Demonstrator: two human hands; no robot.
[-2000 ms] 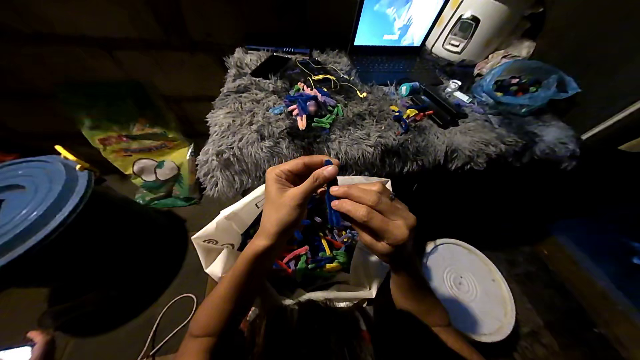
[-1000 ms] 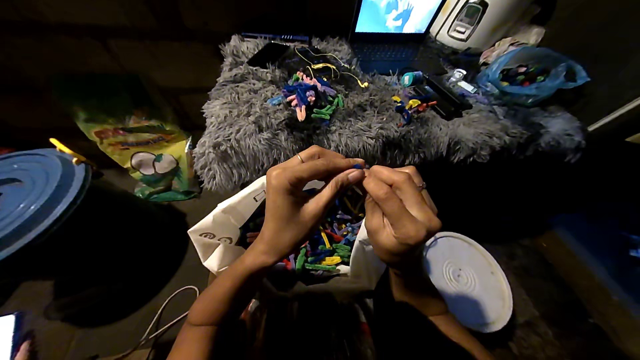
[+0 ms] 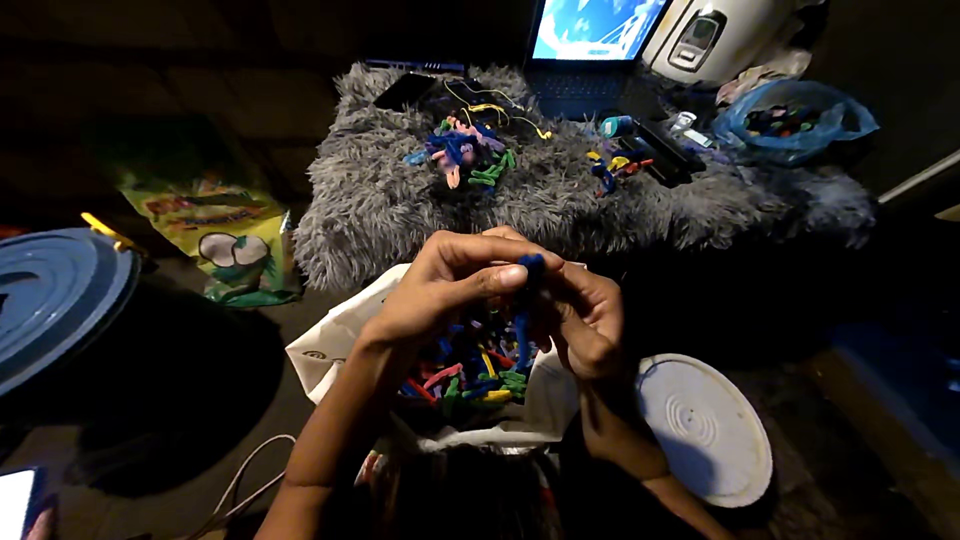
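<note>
Between its thumb and index finger, my left hand [image 3: 450, 281] grips the upper end of a dark blue fuzzy strip [image 3: 522, 330], perhaps pipe cleaner. My right hand [image 3: 585, 315] closes on the same strip from the other side, its fingertips partly hidden. The strip's lower end hangs over an open white bag [image 3: 337, 334], which holds many short fuzzy pieces [image 3: 495, 375] in red, green, yellow and blue. Beyond my hands, a pile of fuzzy pieces [image 3: 461, 150] in blue, pink and green lies on a grey shaggy cover [image 3: 390, 202].
On the cover are a laptop [image 3: 592, 45], yellow earphones [image 3: 487, 111], a smaller fuzzy pile [image 3: 619, 169] and a blue plastic bag [image 3: 795, 127]. A round white lid [image 3: 705, 427] lies right, a blue lid [image 3: 60, 292] left. Someone's hand [image 3: 41, 525] shows beside a lit screen at lower left.
The blue strip hangs down from my fingers now; one second ago only a small blue bit showed between them. My fingers have shifted around it.
</note>
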